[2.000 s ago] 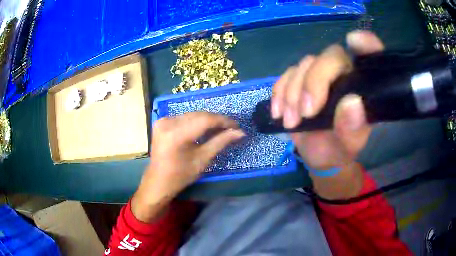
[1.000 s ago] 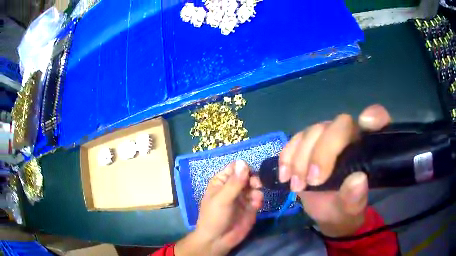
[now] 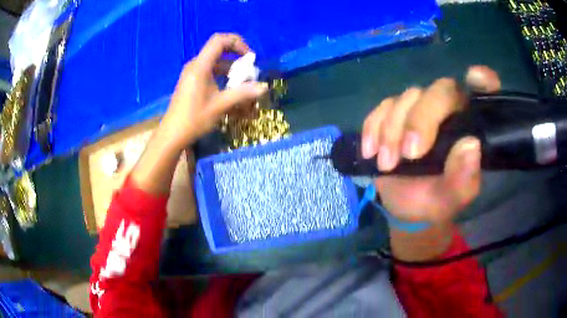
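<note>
My left hand (image 3: 208, 93) holds a white plastic housing (image 3: 242, 71) between thumb and fingers, above the near edge of the blue sheet and just behind the brass pile. My right hand (image 3: 429, 136) is closed around the black electric screwdriver (image 3: 497, 133), whose thin tip points left over the right part of the screw tray. The blue screw tray (image 3: 280, 192) is full of tiny silver screws. The brass terminals (image 3: 258, 127) lie in a loose pile behind the tray, partly hidden by my left hand.
A cardboard tray (image 3: 93, 199) with white pieces stands left of the screw tray, partly covered by my left forearm. The raised blue sheet (image 3: 124, 74) lies behind. Black and gold parts (image 3: 544, 43) are at the far right. The screwdriver cord (image 3: 485, 248) crosses my right forearm.
My left hand has moved from the screwdriver tip over the tray, up and left to the blue sheet's edge; the white housing now shows in it. My right hand still holds the screwdriver.
</note>
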